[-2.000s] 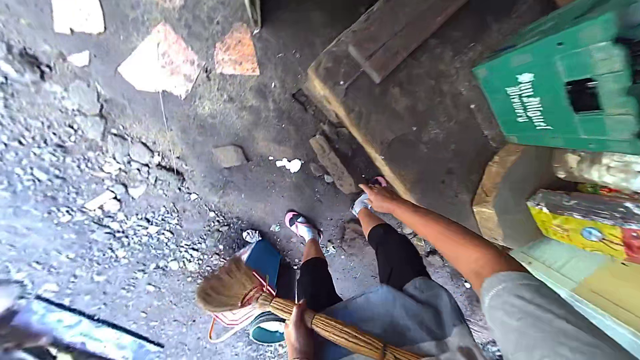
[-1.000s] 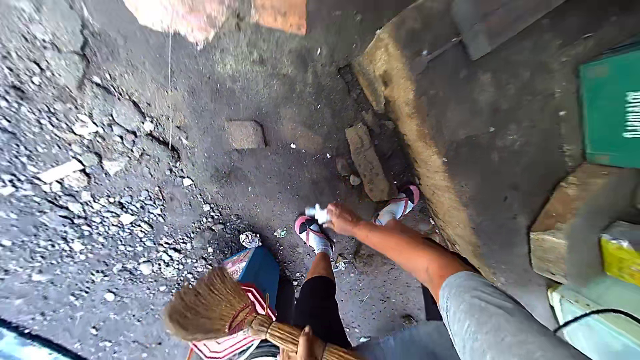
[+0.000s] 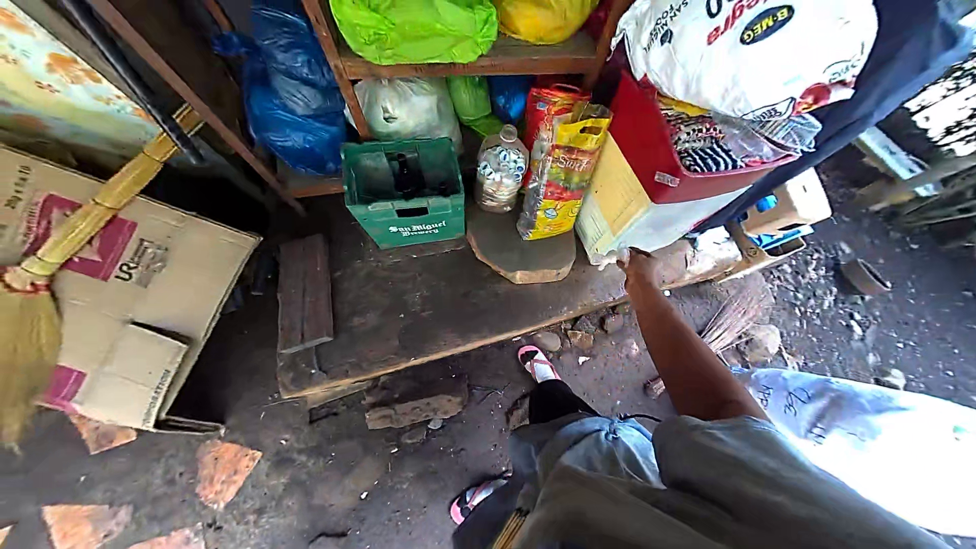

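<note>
My right hand [image 3: 639, 267] is closed on a small crumpled white piece [image 3: 612, 258], at the lower edge of a cream and white box [image 3: 621, 206] and above the front edge of the wooden platform [image 3: 427, 305]. My left hand is out of view. A bit of a straw broom's handle [image 3: 509, 530] shows at the bottom, in front of my clothing. To the left of the box, a yellow printed packet [image 3: 564, 179] and a clear plastic bottle with small white and blue items inside [image 3: 502, 169] stand on a thick wooden slab [image 3: 526, 248].
A green bottle crate [image 3: 404, 221] stands on the platform below shelves of plastic bags. Another straw broom [image 3: 91, 217] hangs before a cardboard box [image 3: 175, 252] at left. Stones and a brick [image 3: 415, 412] lie along the platform's foot. A filled white sack [image 3: 877, 442] is at right.
The view has swung round to the shelves. The white scrap lay on the ground two seconds ago, and my right hand now holds it. My left hand, earlier on the broom, has left the view.
</note>
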